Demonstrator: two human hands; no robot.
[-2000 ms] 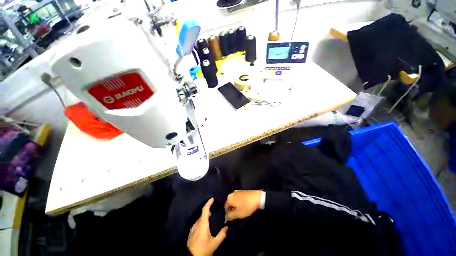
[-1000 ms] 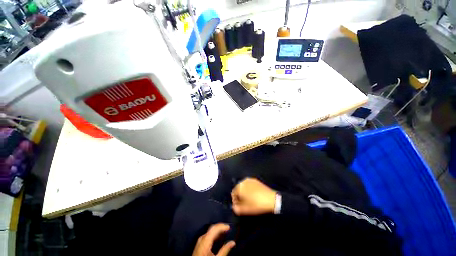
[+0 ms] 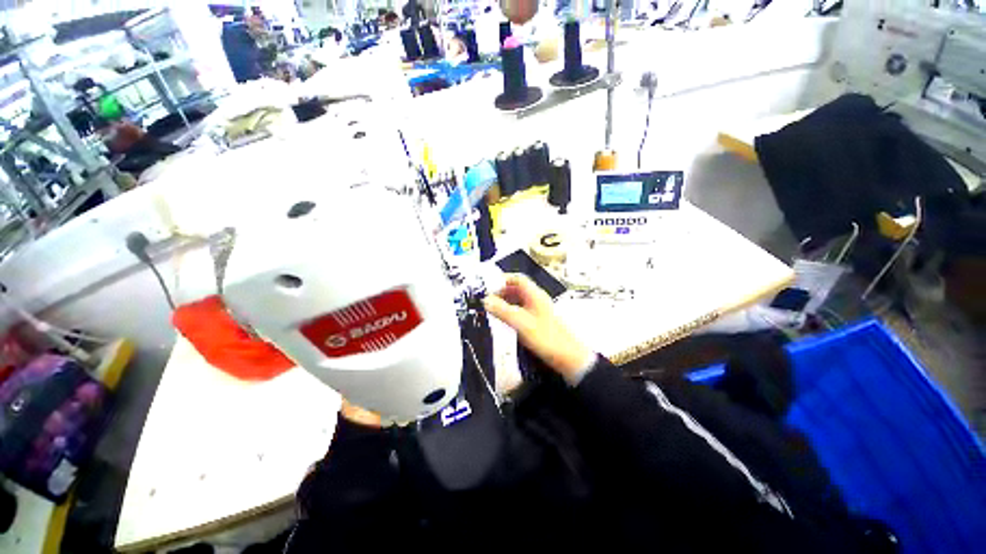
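The black garment (image 3: 465,449) is now over the machine's rounded bed, under the white sewing machine head (image 3: 346,292) with its red label. My right hand (image 3: 535,321) is raised at the right side of the head by the needle parts, fingers bent; whether they grip cloth or thread is not clear. My left hand (image 3: 360,414) shows only as a small strip of skin below the head's left side; the rest is hidden by the machine. The needle point is hidden too.
A smartphone (image 3: 532,273), tape roll (image 3: 549,248) and control panel (image 3: 638,206) are on the table (image 3: 232,449). Black thread cones (image 3: 524,170) stand behind. A red-orange cloth (image 3: 232,341) is left of the head. A blue crate (image 3: 881,427) is at the right, and more machines lie beyond.
The cloth has moved from my lap area onto the machine bed. My right hand has moved up beside the head, my left hand up behind it. The view has tilted upward.
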